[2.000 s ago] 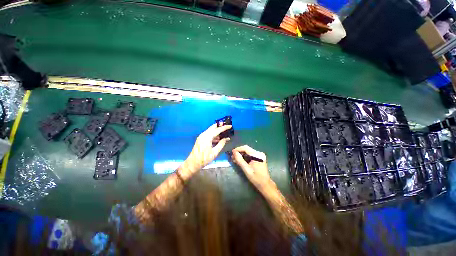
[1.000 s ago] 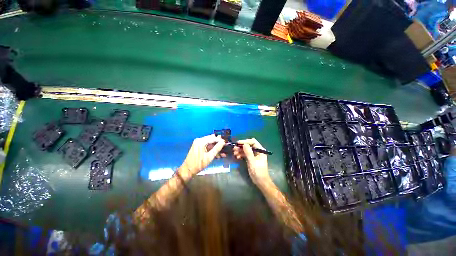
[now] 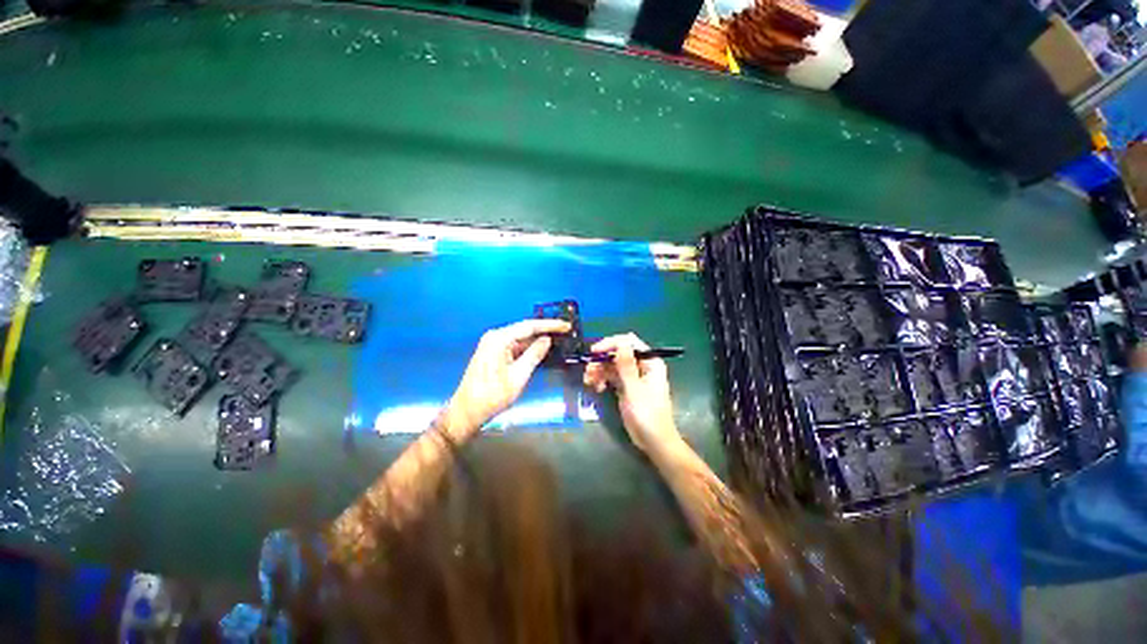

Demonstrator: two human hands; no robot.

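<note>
My left hand (image 3: 506,367) holds a small black plastic part (image 3: 565,330) by its left side above the blue film (image 3: 421,330). My right hand (image 3: 631,376) holds a slim dark pen-like tool (image 3: 654,354), which lies nearly level and points left. The tool's tip is at the lower right of the part; whether it touches cannot be told. Several loose black parts (image 3: 245,432) lie in a group on the green bench to the left, some overlapping. Hair blurs the lower middle of the view, over my forearms.
A stack of black blister trays (image 3: 868,390) stands at the right, its pockets holding parts. A pale edge strip (image 3: 277,230) runs before the green conveyor belt (image 3: 415,138). Crumpled clear film (image 3: 63,466) lies at lower left. A person's blue sleeve (image 3: 1092,516) shows at the right edge.
The black part now shows its flat face more upright between my hands. My right hand and the tool have tilted to nearly level. The whole view has shifted slightly.
</note>
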